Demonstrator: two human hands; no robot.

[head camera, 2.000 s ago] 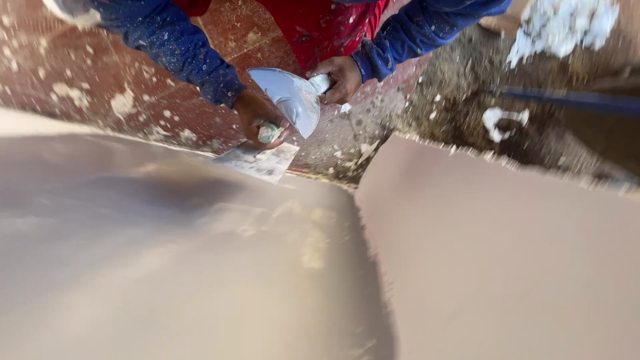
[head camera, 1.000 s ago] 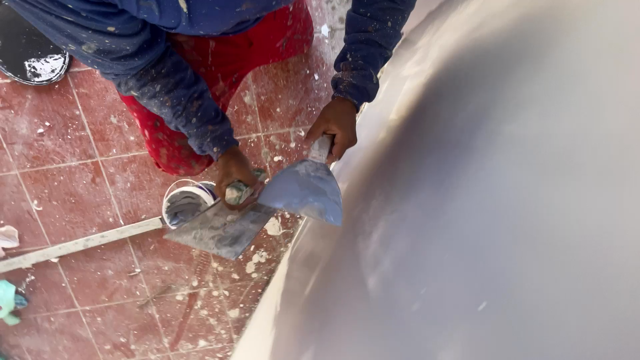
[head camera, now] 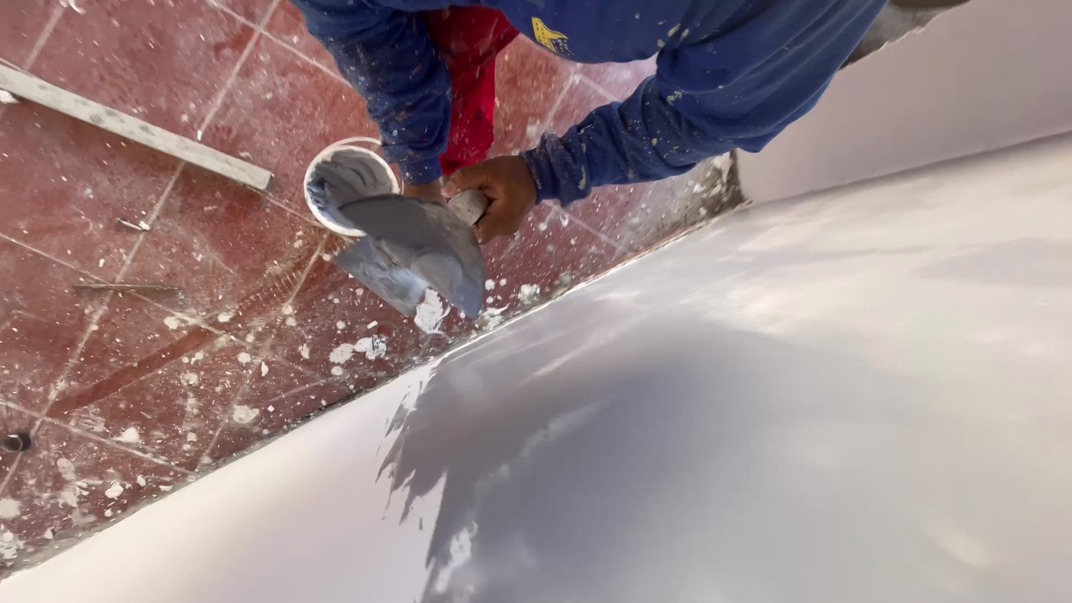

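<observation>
My left hand (head camera: 507, 194), at the right, is closed around the handle of a wide putty knife (head camera: 419, 234) with a rounded blade, smeared with grey compound. Under that blade sits a rectangular steel scraper (head camera: 378, 275), also coated. My right hand (head camera: 425, 191) is at the scraper's rear, mostly hidden by the knife blade, its grip on the handle out of sight. Beside it, a white bucket (head camera: 322, 205) holding grey compound stands on the floor, partly covered by the knife blade. The wall (head camera: 712, 435) carries a broad grey, wet-looking coat with a ragged edge over a paler surface.
Red floor tiles (head camera: 184, 276) are spattered with dried white compound. A long, pale straight bar (head camera: 142, 130) lies at the upper left, and a thin stick (head camera: 126, 287) below it. A small dark round object (head camera: 17, 441) is at the left edge. A wall corner (head camera: 741, 201) stands at the right.
The view has turned strongly. The putty knife now overlaps more of the scraper, and both tools are beside the bucket; two seconds ago the scraper was at the wall's edge.
</observation>
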